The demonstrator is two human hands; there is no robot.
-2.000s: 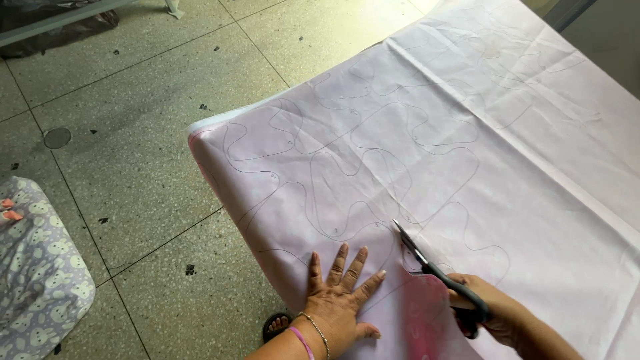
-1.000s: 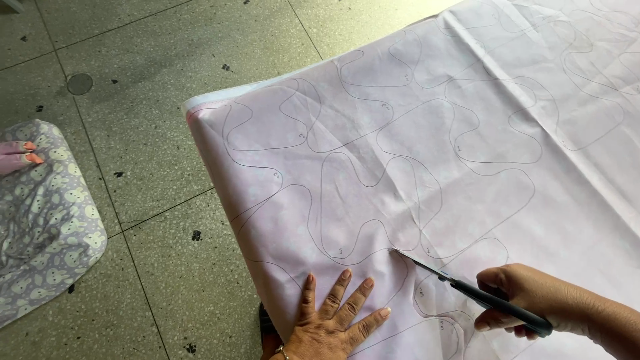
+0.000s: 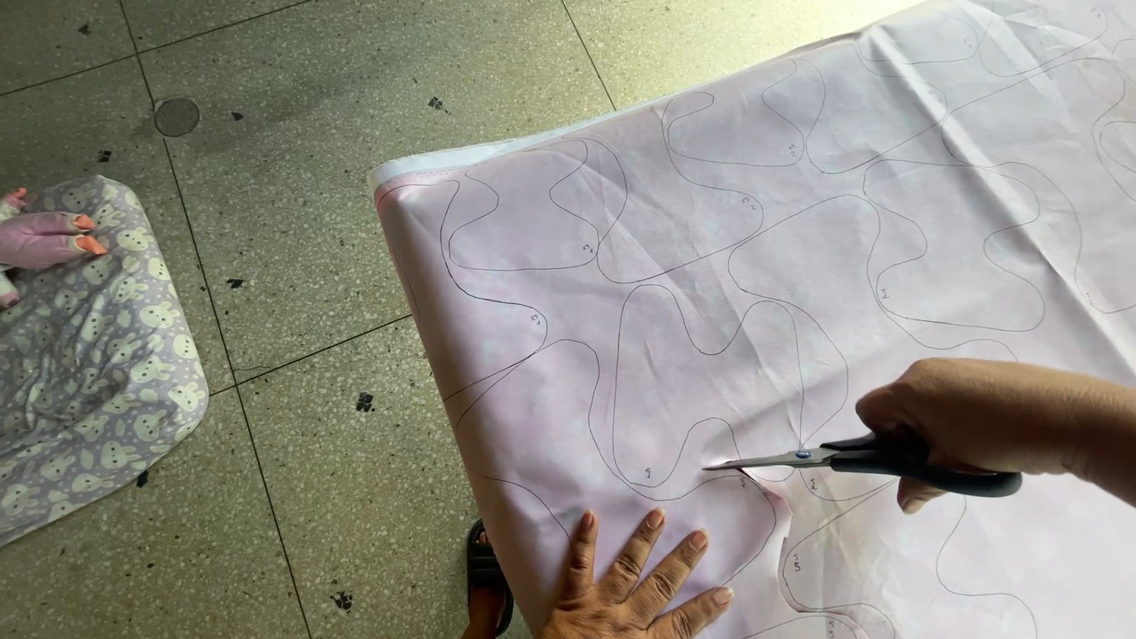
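A large sheet of pale pink-lilac fabric (image 3: 674, 204) bears curved outlines drawn in dark line, with small marks inside them. My right hand (image 3: 950, 426) grips black-handled scissors (image 3: 803, 456) at the right; their blades point left and lie at a drawn line, by a cut edge of the fabric. At the bottom, my left hand (image 3: 630, 590) rests palm down on the fabric with fingers spread, holding nothing, below and left of the blade tips. The lower part of this hand is out of frame.
Speckled tile floor (image 3: 311, 222) with a round drain cover (image 3: 177, 116) lies beyond the fabric's left edge. A bunny-print cloth surface (image 3: 115, 355) with a pink item with orange tips (image 3: 53, 240) is at far left. A sandalled foot (image 3: 488, 577) shows beside the fabric's edge.
Since the first frame, the scissors have moved along the outline, and the fabric's pink underside seen near them then is now mostly out of sight. The view has come closer to the fabric.
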